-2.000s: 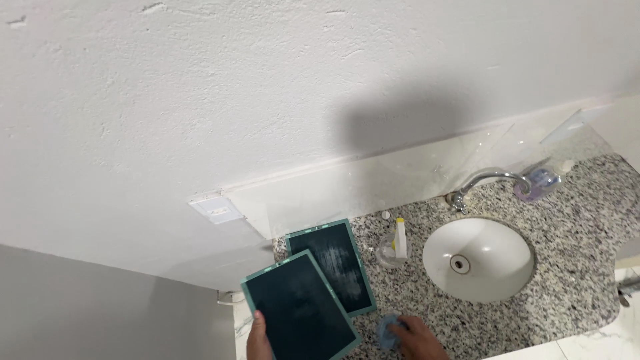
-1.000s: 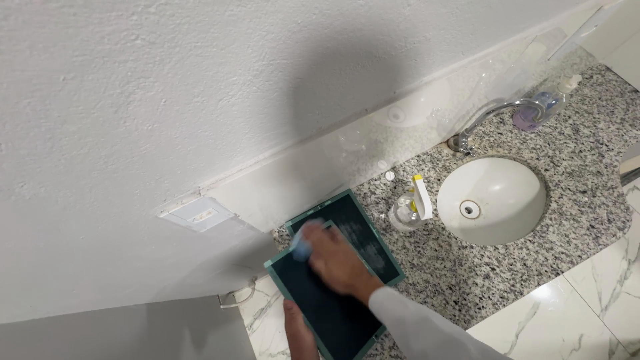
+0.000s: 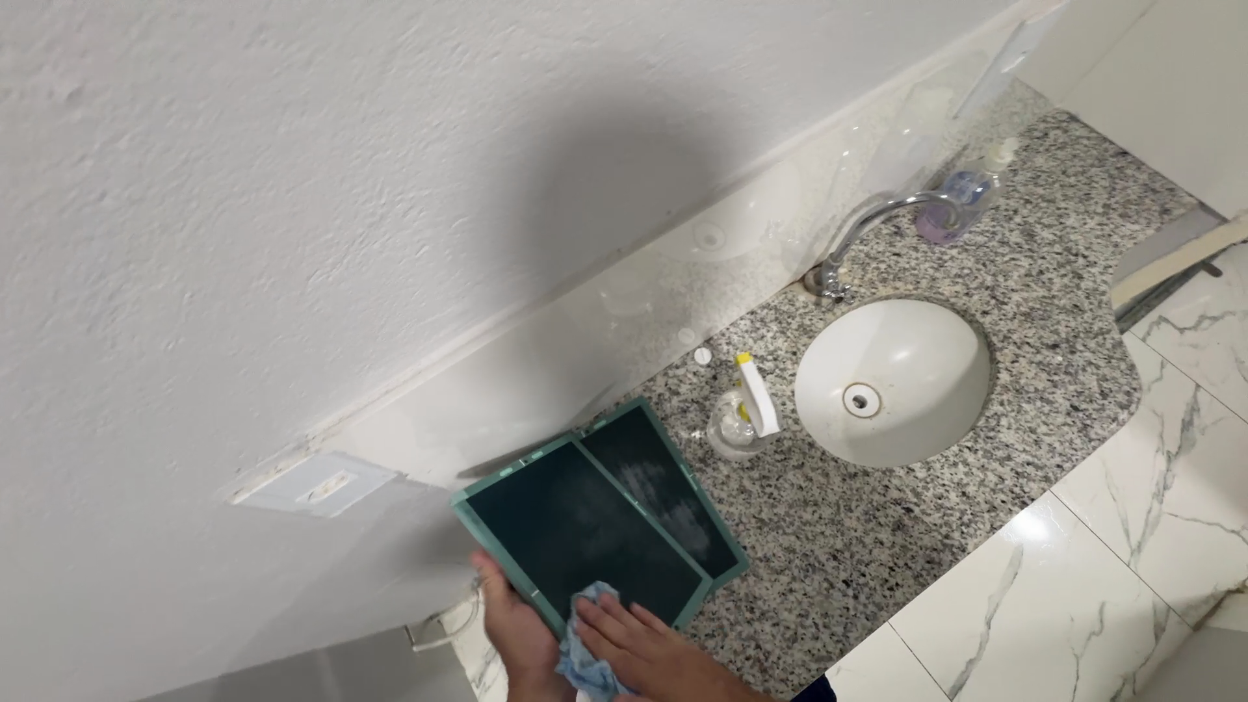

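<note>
A flat dark panel with a green frame (image 3: 575, 526) is gripped at its lower left edge by my left hand (image 3: 517, 624). My right hand (image 3: 639, 648) presses a blue cloth (image 3: 588, 634) on the panel's lower part, near that same edge. Partly under this panel, a second green-framed dark panel (image 3: 673, 497) lies on the granite countertop, with whitish smears on its surface. To its right stands a clear spray bottle with a white and yellow trigger head (image 3: 741, 419).
A white oval sink basin (image 3: 897, 380) is set into the granite countertop (image 3: 858, 546). Behind it rises a chrome faucet (image 3: 868, 224), beside a pump bottle of purple liquid (image 3: 955, 205). A small white cap (image 3: 703, 356) lies near the backsplash. A wall socket plate (image 3: 317, 483) is at left.
My right hand and the cloth were beside the panels, then over the held panel's upper part, and are now at its lower edge. My left hand keeps hold of the panel.
</note>
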